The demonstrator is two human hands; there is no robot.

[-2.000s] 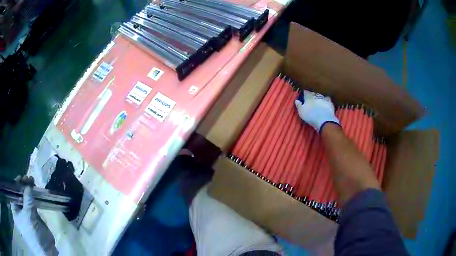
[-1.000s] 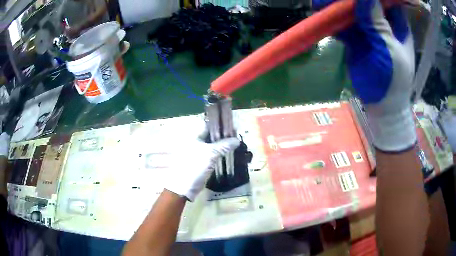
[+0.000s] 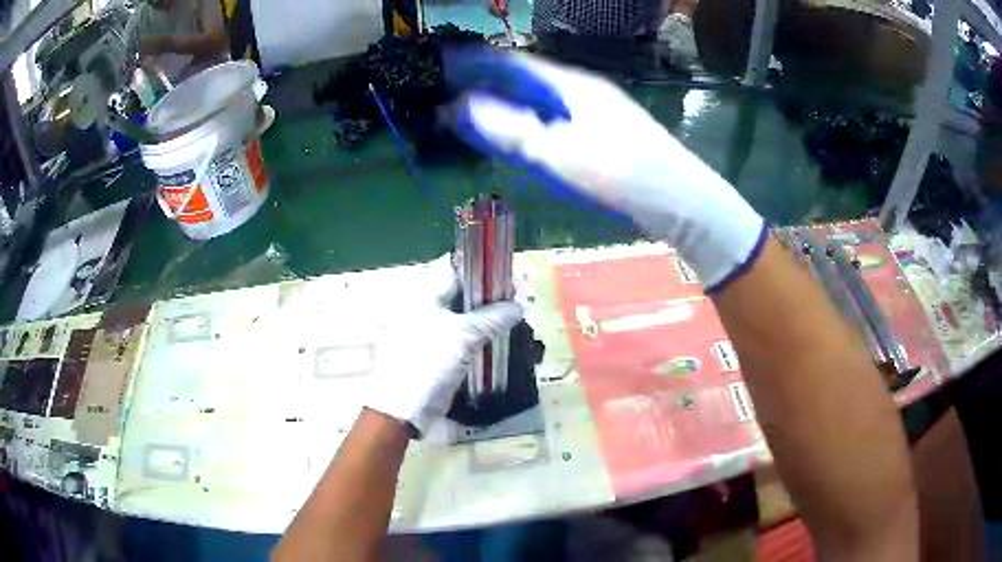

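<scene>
A bundle of silver metal tubes (image 3: 500, 263) stands upright on the black pad (image 3: 511, 401), with red rods showing between the tubes. My left hand (image 3: 445, 357), in a white glove, is closed around the lower half of the bundle. My right hand (image 3: 560, 137), in a white glove with blue fingers, is raised just above and behind the bundle's top. It is motion-blurred, its fingers look apart and no rod shows in it. The lower rear of the bundle is hidden by my left fingers.
A white bucket (image 3: 209, 154) stands at the back left. Black parts (image 3: 379, 93) lie on the green surface (image 3: 330, 209). Silver tube sets (image 3: 852, 291) lie right of the pink sheet (image 3: 648, 428). Red rods (image 3: 786, 543) show below the bench. Other people are partly visible behind.
The red rods have left my right hand and now show inside the bundle. My right hand has moved left over the bundle. My left hand keeps holding the tubes.
</scene>
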